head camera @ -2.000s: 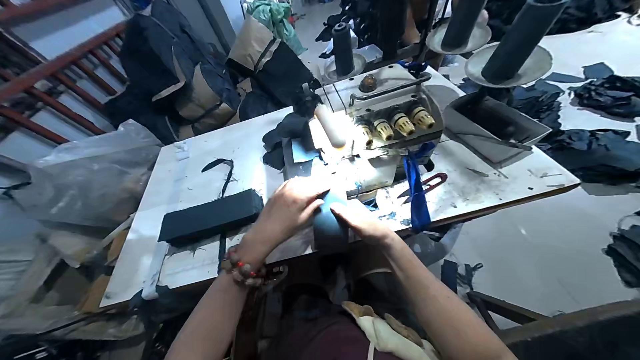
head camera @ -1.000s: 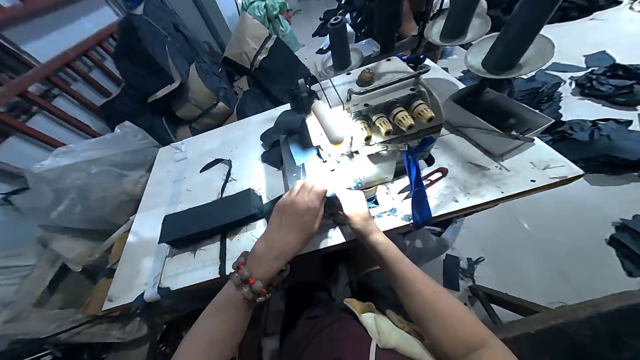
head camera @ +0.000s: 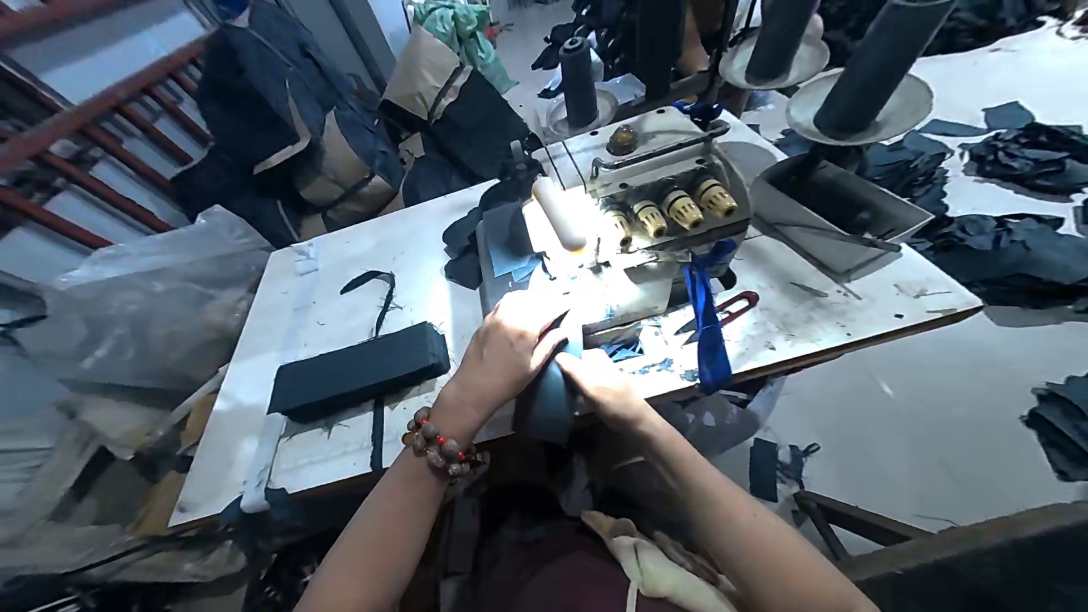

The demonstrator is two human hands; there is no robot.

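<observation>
A narrow piece of dark blue fabric (head camera: 546, 404) hangs over the table's front edge. My left hand (head camera: 510, 344) and my right hand (head camera: 602, 387) both grip it, side by side, just in front of the lit presser area of an overlock sewing machine (head camera: 671, 183). Glare hides the needle and the fabric's far end. A stack of dark fabric pieces (head camera: 361, 371) lies on the table left of my left hand. Red-handled thread snips (head camera: 738, 306) rest right of my right hand, beside a blue ribbon (head camera: 707, 327) that hangs from the machine.
Thread cones (head camera: 880, 72) stand behind the machine, with a grey metal tray (head camera: 888, 212) at its right. Dark cloth pieces (head camera: 484, 238) lie at its left. A dark strip (head camera: 387, 297) crosses the white table (head camera: 323, 255). A clear plastic bag (head camera: 161, 297) sits at the left.
A second ago my hands were closer to the machine, with little fabric showing below them. Now they are nearer the table's front edge, and a length of fabric shows between and below them.
</observation>
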